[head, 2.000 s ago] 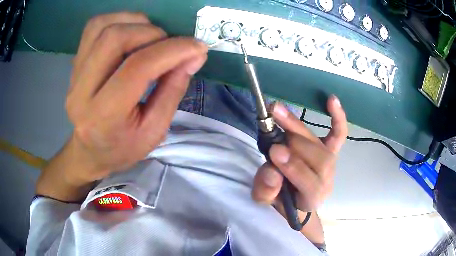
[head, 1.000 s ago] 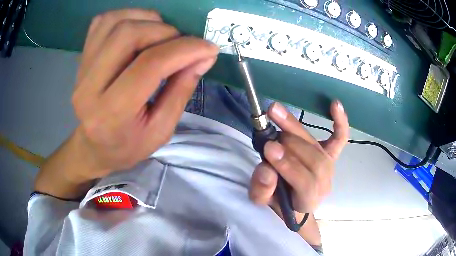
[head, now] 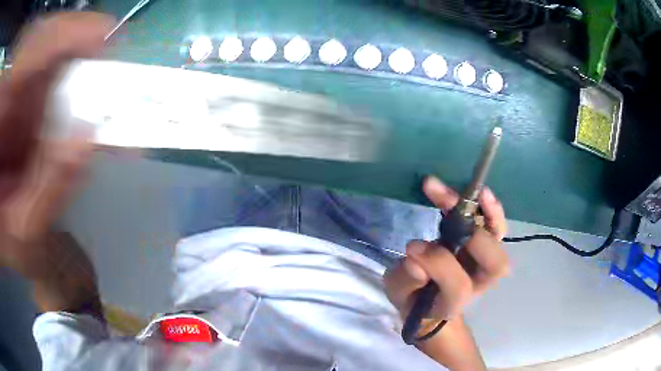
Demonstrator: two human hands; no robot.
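Note:
The white strip (head: 217, 112) is blurred and lies lengthwise from the left towards the middle, over the green bench mat. My left hand (head: 43, 138) is blurred at the left edge and grips the strip's left end. My right hand (head: 453, 264) holds the soldering iron (head: 484, 165) by its black grip, with the silver barrel pointing up and the tip over the mat, apart from the strip. The strip's ring positions cannot be made out. A thin strand, likely solder wire (head: 127, 19), shows near my left hand.
A dark strip holder (head: 312, 67) with a row of several white discs lies behind the white strip. A tip cleaner (head: 597, 122) with yellow filling stands at the right, beside a green-handled tool (head: 599, 36). A black cord (head: 558, 239) runs at the right.
My left hand has moved left and now grips the white strip, which has shifted left. The iron has moved right, away from the strip. The dark holder shows more fully.

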